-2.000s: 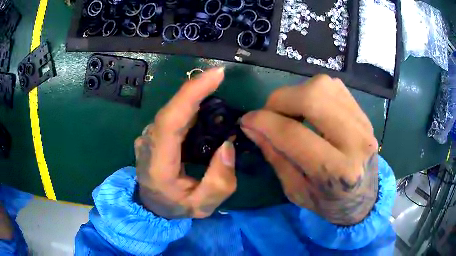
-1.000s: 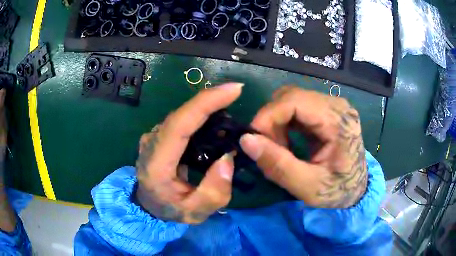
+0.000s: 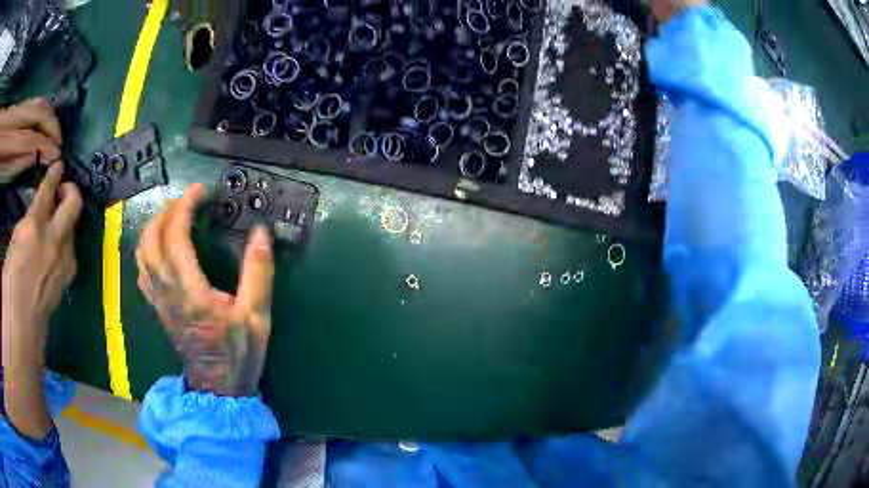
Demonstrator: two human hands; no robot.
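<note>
My left hand is over the green mat at the left, palm down, thumb and fingers apart. It is at the lower left of a black housing with rings fitted, which lies flat. The fingertips overlap the housing's near edge; whether they touch it I cannot tell. My right arm reaches far forward across the right side of the parts tray. My right hand is cut off by the top edge, and its fingers are hidden.
Black ringed parts and small clear parts fill tray sections. A second housing lies by the yellow line. Loose thin rings and tiny ring-like pieces lie on the mat. Another person's hands are at far left.
My hands have parted from the dark part they held at centre. My left hand has moved left, and my right arm has stretched forward past the tray. The view has shifted, showing more of the tray.
</note>
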